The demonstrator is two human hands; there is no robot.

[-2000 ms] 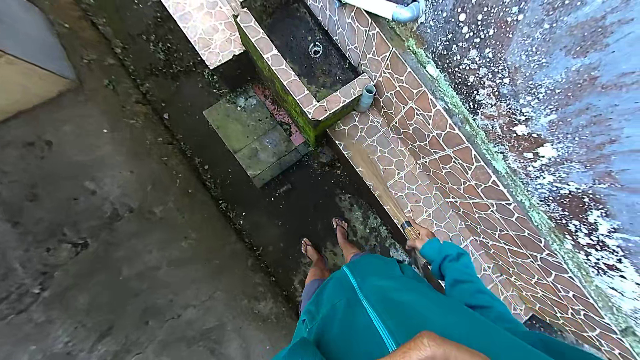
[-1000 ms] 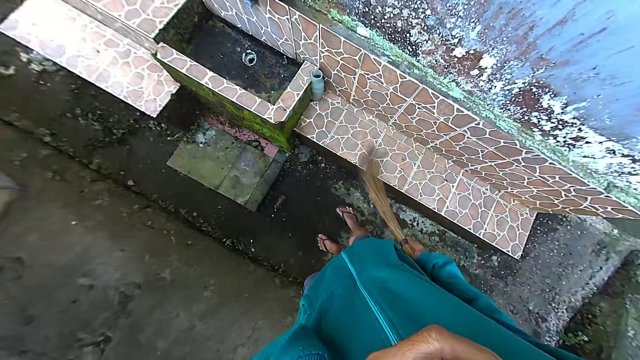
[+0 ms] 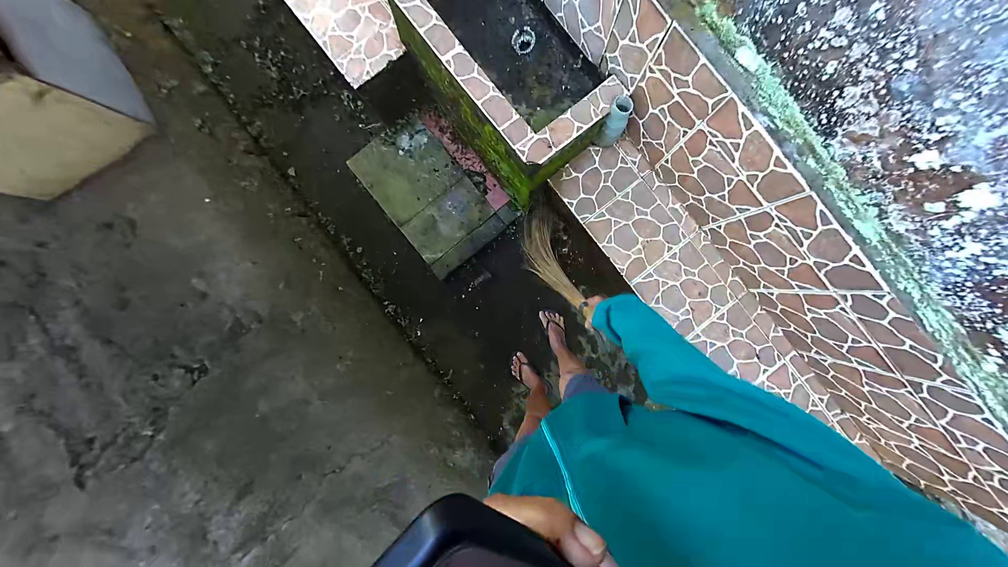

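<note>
My right hand (image 3: 592,309), at the end of a teal sleeve, grips a broom of thin stiff bristles (image 3: 549,256). The bristles fan out over the dark wet floor, their tips close to the mossy corner of the tiled basin (image 3: 529,150). At the bottom edge, partly cut off, my left hand (image 3: 551,526) has its fingers against a black object with a rounded edge (image 3: 465,535), apparently held; what it is cannot be told. My feet in flip-flops (image 3: 543,346) stand on the floor just below the broom.
A tiled ledge (image 3: 654,236) and tiled wall (image 3: 787,213) run along the right. A grey pipe stub (image 3: 616,118) stands at the basin's corner. Mossy slabs (image 3: 433,197) lie left of the broom. Left are a raised concrete edge (image 3: 378,299) and a pale block (image 3: 63,134).
My right hand has moved the broom from over the tiled ledge to the floor near the basin's corner. The black object has come into view by my left hand. The view has shifted.
</note>
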